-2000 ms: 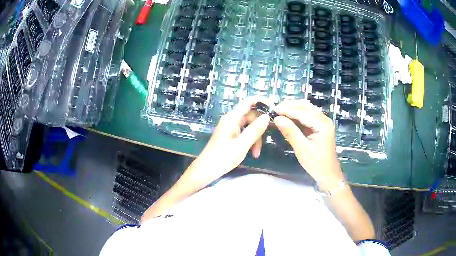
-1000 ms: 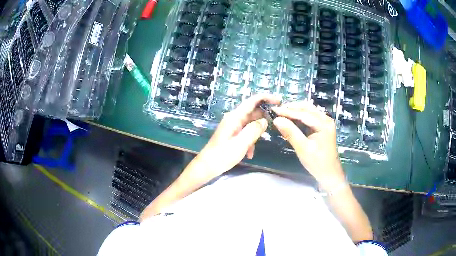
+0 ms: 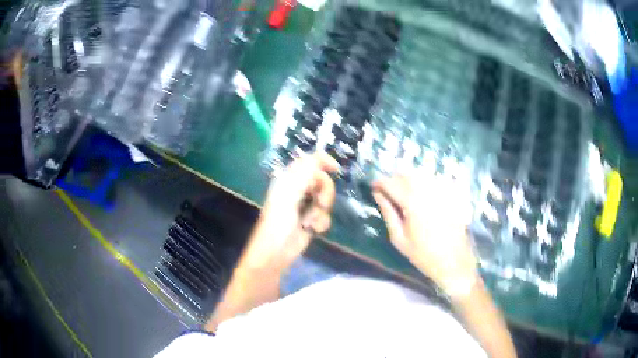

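The view is blurred. The clear blister tray [image 3: 427, 91] lies on the green bench, with columns of black parts [image 3: 360, 56] at its left and right and pale pockets between them. My left hand [image 3: 297, 199] is curled in front of the tray's left front edge. A dark spot shows between its fingers, but I cannot tell whether it is a part or a gap. My right hand [image 3: 427, 220] is over the tray's front edge, apart from the left one, fingers pointing away from me. Its fingertips are blurred and I cannot tell whether they hold anything.
Stacked clear trays [image 3: 154, 77] are at left. A green-and-white marker [image 3: 253, 108] and a red item [image 3: 280, 14] lie between them and the main tray. A yellow block [image 3: 611, 203] is at right, a blue bin [image 3: 626, 105] at back right. A blue stool [image 3: 105, 171] stands at lower left.
My hands have moved apart, the left one leftward. The black part formerly held between both hands' fingertips is no longer clearly visible. The view has turned, shifting bench items rightward and tilting them.
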